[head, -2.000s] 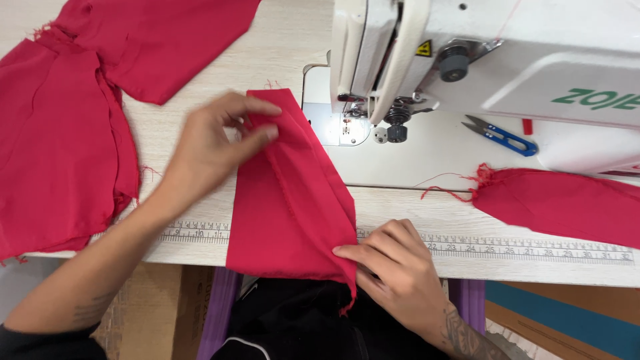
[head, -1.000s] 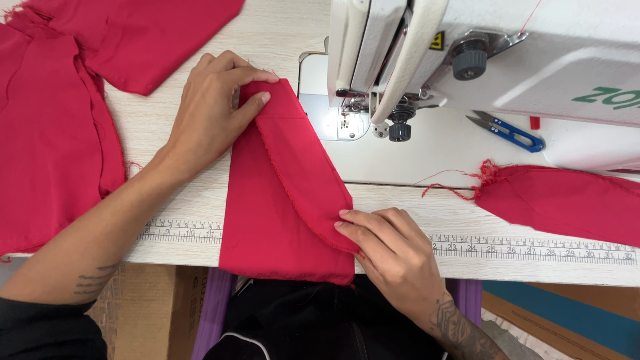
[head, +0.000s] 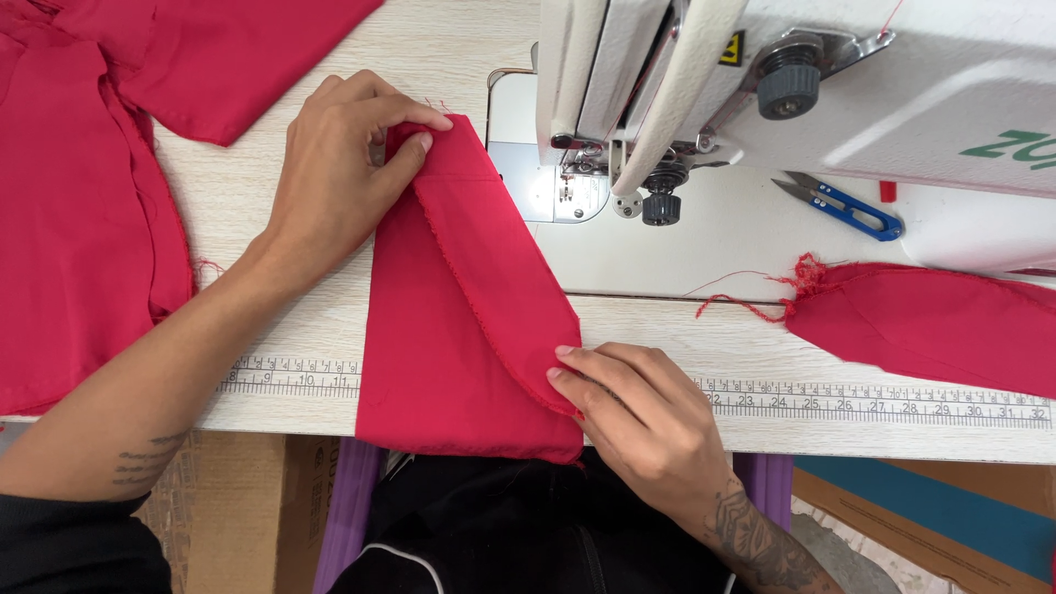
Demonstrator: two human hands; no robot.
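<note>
A red fabric piece (head: 429, 346) lies on the table at the centre, its right part folded over with an overlocked edge running down it. My left hand (head: 338, 165) pinches its top edge between thumb and index finger. At the lower end of the folded strip, my right hand (head: 643, 412) holds the fabric's right edge, fingertips on top and the thumb hidden. Just right of the cloth's top are the needle plate (head: 536, 186) and presser-foot area of a white sewing machine (head: 907, 99). The foot itself is partly hidden by the machine head.
More red fabric pieces (head: 82, 214) lie at the left, and another red piece (head: 932, 322) with frayed threads at the right. Blue-handled thread snips (head: 850, 210) rest on the machine bed. A printed ruler tape (head: 866, 404) runs along the table's front edge.
Two seconds ago my left hand was blurred with its fingers over the fabric's top; now it pinches the top edge. The folded strip lies flatter, its overlocked edge showing down to my right hand.
</note>
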